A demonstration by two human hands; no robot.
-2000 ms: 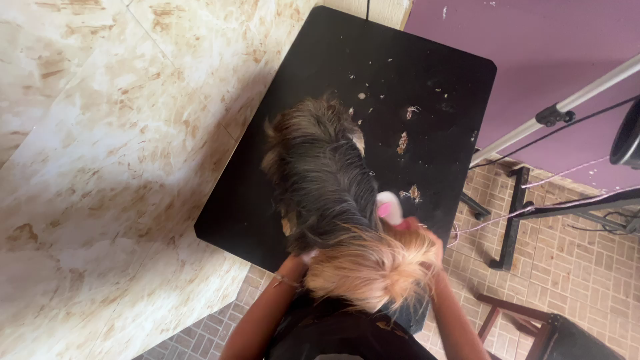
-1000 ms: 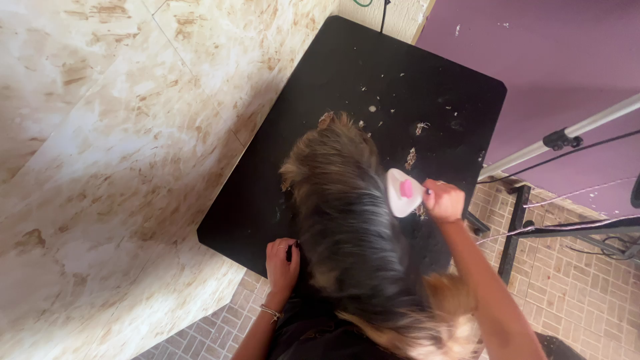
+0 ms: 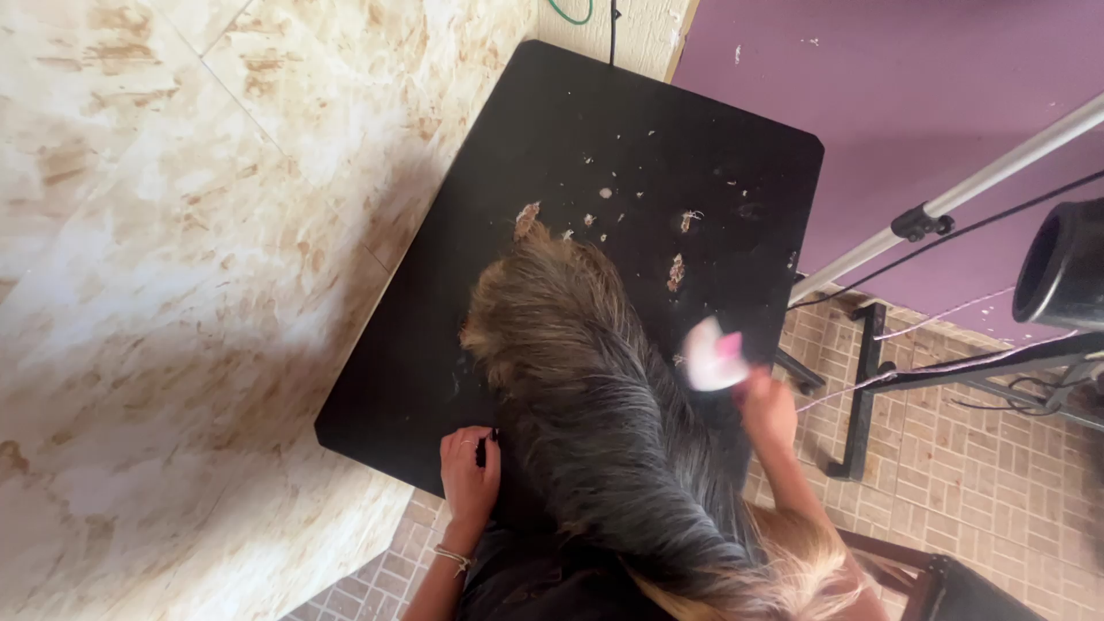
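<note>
A long-haired dog with a dark grey back (image 3: 595,397) and tan head fur stands on a black grooming table (image 3: 431,310), its head close against my body at the bottom. My right hand (image 3: 770,412) grips a white and pink grooming brush (image 3: 714,355), blurred, held just right of the dog's side and apart from the coat. On the other side, my left hand (image 3: 470,470) rests at the near left edge of the table beside the dog, fingers curled; whether it holds any fur is hidden.
Tufts of loose hair (image 3: 676,272) lie on the tabletop. A marbled wall (image 3: 216,259) borders the left. To the right are a metal stand pole (image 3: 992,172), a black cylindrical nozzle (image 3: 1061,263), cords and a dark-seated chair (image 3: 975,591) on the tiled floor.
Two seconds ago both hands were at the dog's head; my left hand now lies beside its body. Since one second ago, the brush has moved off the coat to the right.
</note>
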